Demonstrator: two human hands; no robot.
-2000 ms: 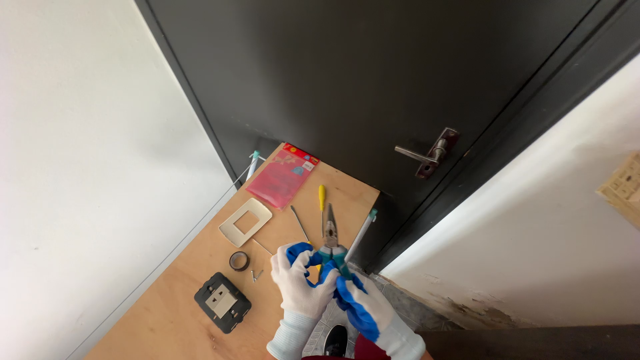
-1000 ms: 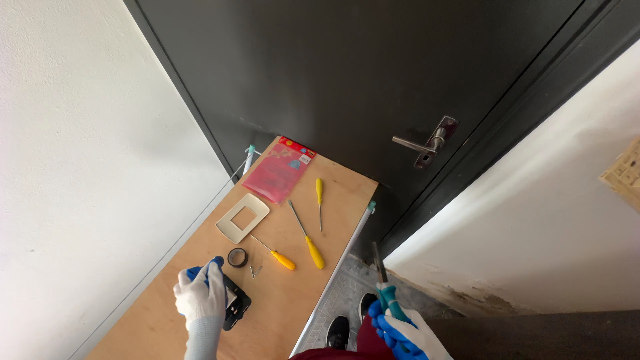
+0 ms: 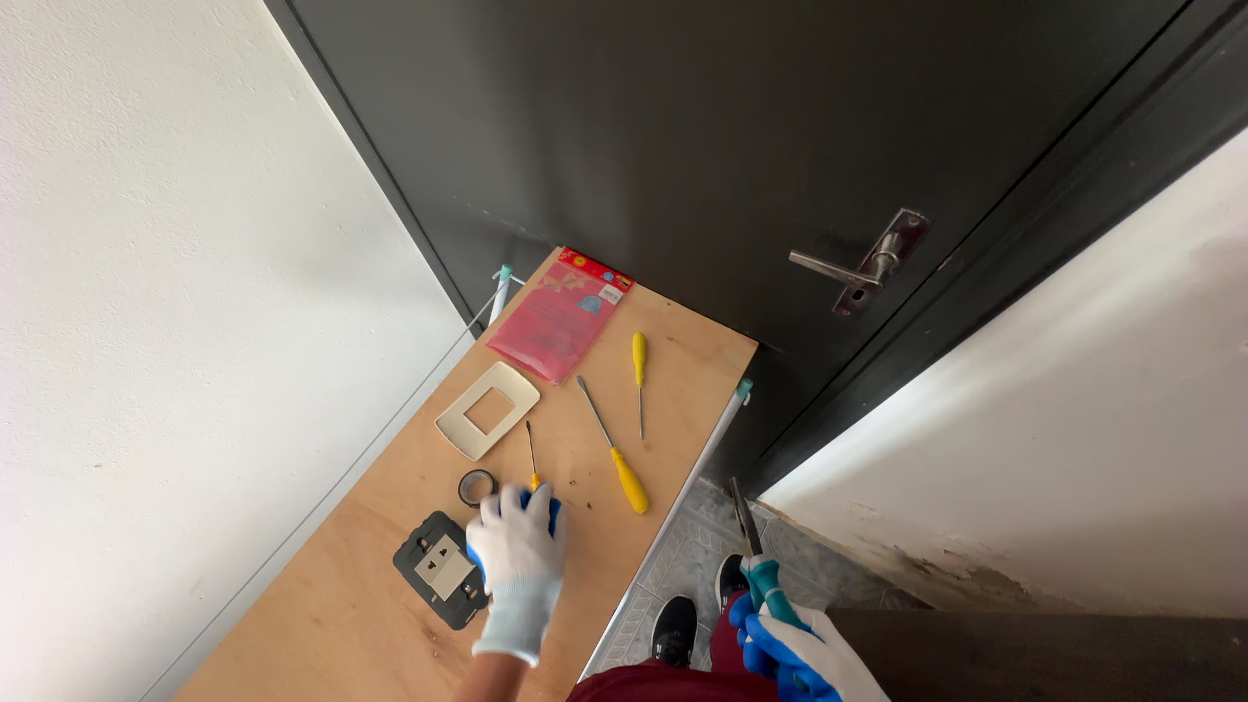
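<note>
My left hand (image 3: pixel 517 541), in a white and blue work glove, lies palm down on the wooden board between the black roll of tape (image 3: pixel 477 487) and a small yellow-handled screwdriver (image 3: pixel 531 453). It covers part of that handle; what is under the fingers is hidden. A power socket module (image 3: pixel 445 569) with a dark frame lies just left of it. My gloved right hand (image 3: pixel 795 648) holds needle-nose pliers (image 3: pixel 763 561) by their teal handles, beyond the board's right edge, jaws pointing up and away. A cream cover plate (image 3: pixel 487 409) and two yellow-handled screwdrivers (image 3: pixel 624 468) (image 3: pixel 640 370) lie farther up.
A pink plastic packet (image 3: pixel 561 317) lies at the board's far end, against a dark door (image 3: pixel 663 146) with a metal handle (image 3: pixel 838 268). White walls (image 3: pixel 175 244) flank the door. My shoes (image 3: pixel 674 629) are on the tiled floor right of the board (image 3: pixel 370 546).
My hands were together at the pliers, then parted. The left went to the socket module and has since moved right, onto the board near the small screwdriver. The right still holds the pliers.
</note>
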